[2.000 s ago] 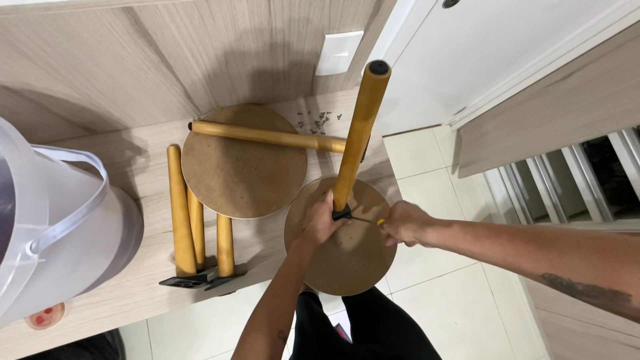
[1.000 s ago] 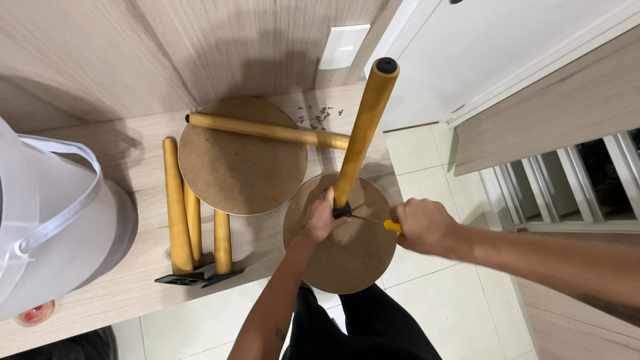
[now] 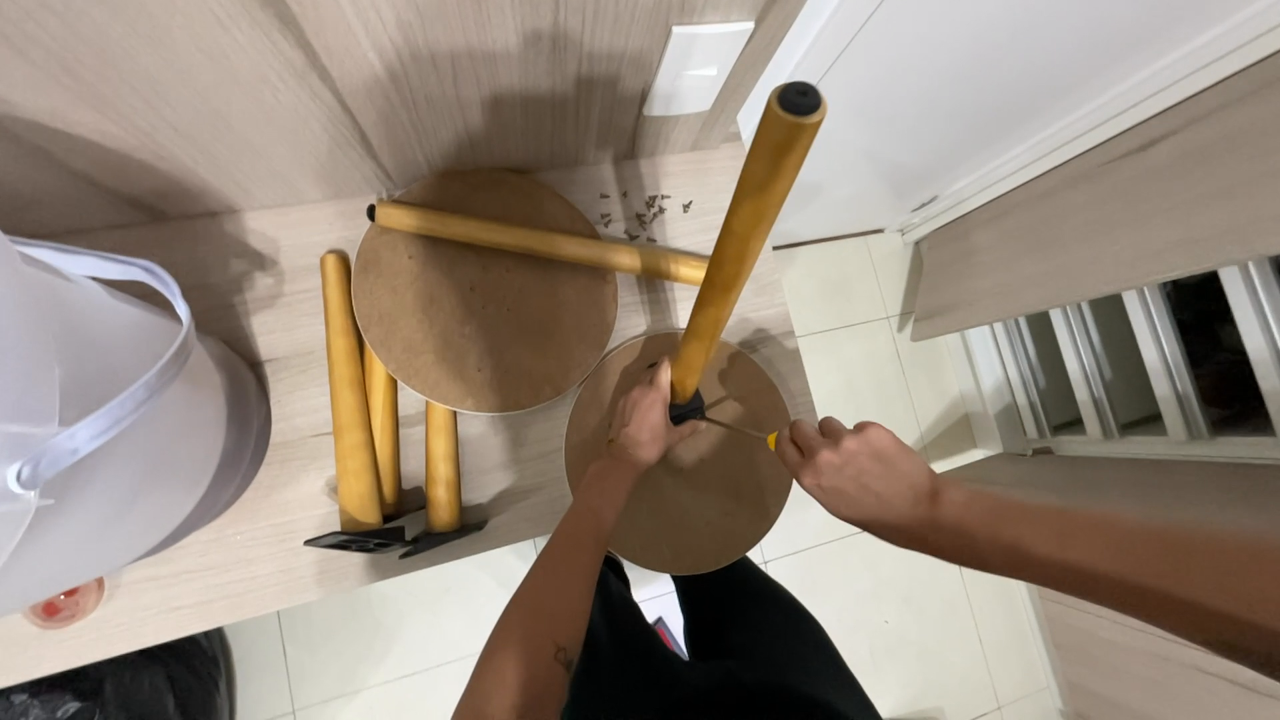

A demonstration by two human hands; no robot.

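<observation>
An upright wooden leg (image 3: 745,240) with a black end cap stands on a round brown board (image 3: 690,500), its black base bracket (image 3: 687,407) against the board. My left hand (image 3: 645,415) grips the leg's lower end and bracket. In my right hand (image 3: 860,475) is a screwdriver (image 3: 740,429) with a yellow handle, mostly hidden by my fingers; its shaft reaches to the bracket. A second round board (image 3: 480,330) lies on the wooden bench, with a loose wooden leg (image 3: 540,243) across it. Several small screws (image 3: 645,215) are scattered behind the boards.
More wooden legs (image 3: 350,400) with black plates lie left of the boards. A large translucent bucket (image 3: 130,430) with a handle stands at the far left, near a small container (image 3: 65,605) with red contents. A wall plate (image 3: 698,68), a white door (image 3: 900,110) and slatted metal frames (image 3: 1160,355) surround the bench.
My right hand moved slightly away from the bracket between the first two frames, uncovering more of the yellow handle; now less of the handle shows. My left hand stays at the leg's base.
</observation>
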